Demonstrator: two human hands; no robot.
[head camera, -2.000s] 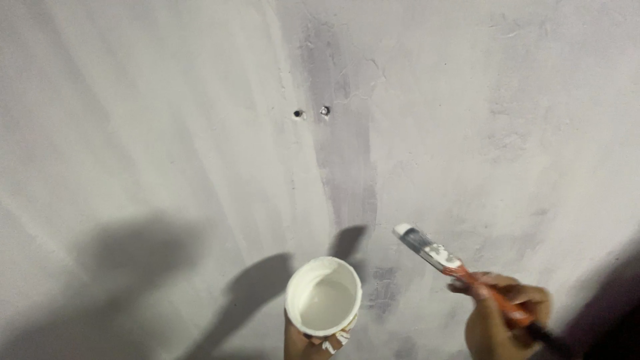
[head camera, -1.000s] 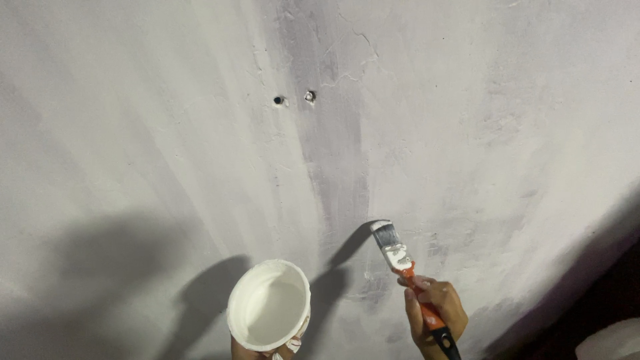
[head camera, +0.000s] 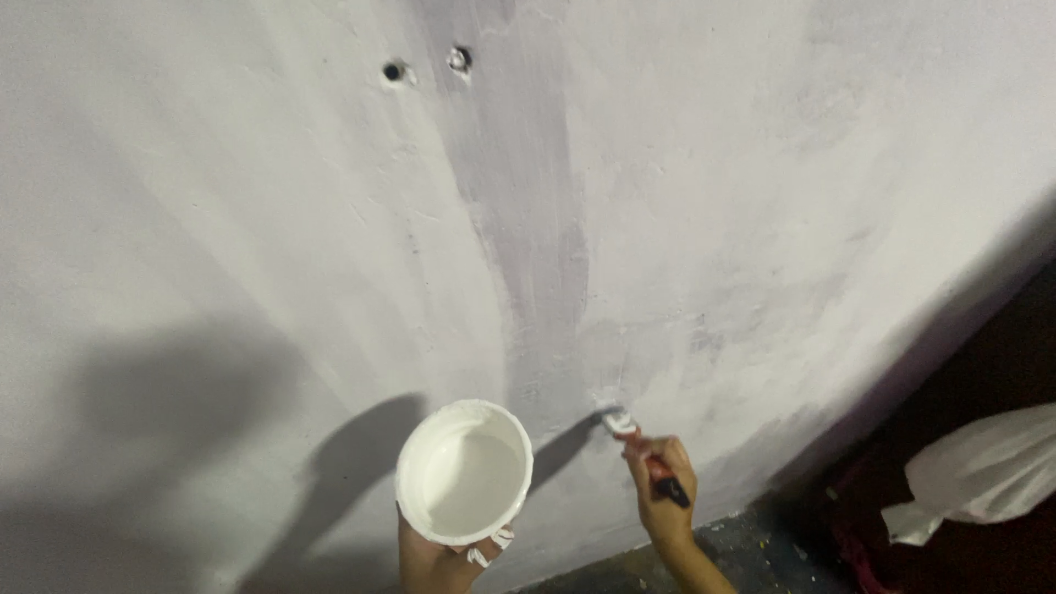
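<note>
My left hand holds a white tub of white paint at the bottom middle, its mouth facing me; white paint is smeared on the fingers. To the right, my right hand grips a paintbrush by its orange and black handle. The paint-covered brush head touches the wall, low down beside a darker vertical strip. The wall is pale with uneven streaks of paint. Two small holes show near the top, the right one with white material around it.
A white bag or cloth bundle lies at the lower right against a dark area. The speckled floor meets the wall's bottom edge behind my right forearm. Shadows of my arms and the tub fall on the wall.
My right hand has brought the brush down the wall, its bristles now pressed on the surface. The tub stays in my left hand. The view has shifted, showing more floor and the white bundle.
</note>
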